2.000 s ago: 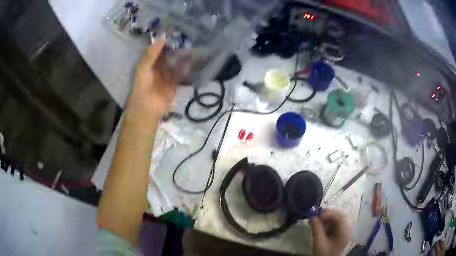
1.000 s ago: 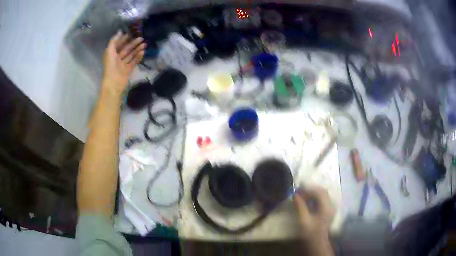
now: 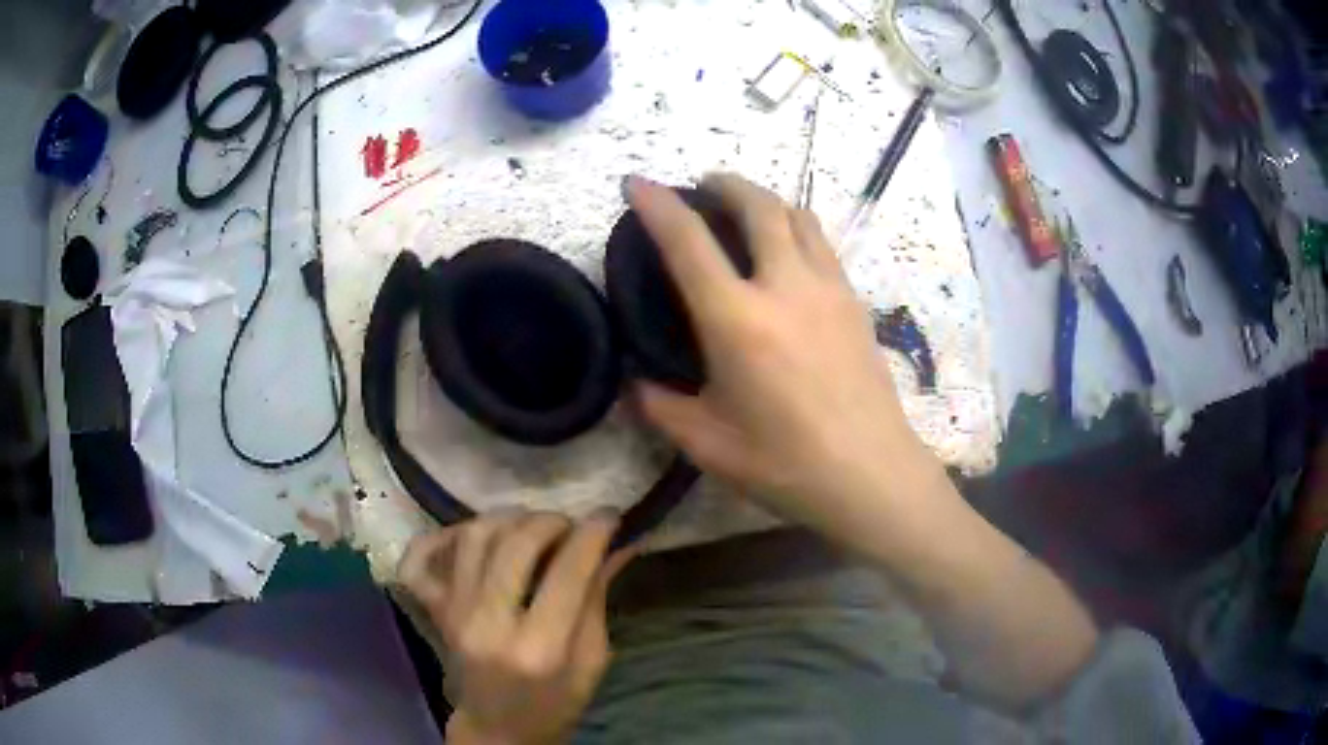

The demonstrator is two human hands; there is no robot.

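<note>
Black over-ear headphones [image 3: 520, 342] lie on the worn white board [image 3: 932, 277], cups at the top, band curving towards me. My right hand [image 3: 772, 335] is spread over the right cup, thumb at its lower edge and fingers over its top, gripping it. My left hand [image 3: 510, 604] is at the bottom of the band, fingers curled over it at the board's front edge. The part of the band under my left fingers is hidden. A small blue-black piece [image 3: 909, 342] lies on the board right of my right hand.
A blue cup [image 3: 545, 56] with dark bits stands behind the headphones. A silver battery [image 3: 782, 79], a dark slim tool [image 3: 896, 143] and a clear ring [image 3: 939, 51] lie at the back right. A red-orange tube [image 3: 1022, 200] and blue-handled cutters [image 3: 1070, 313] lie right. A black cable [image 3: 270, 335] loops left.
My left hand has come back from the far left to the headphone band. My right hand has moved onto the right cup. The view has tilted down, closer to the board.
</note>
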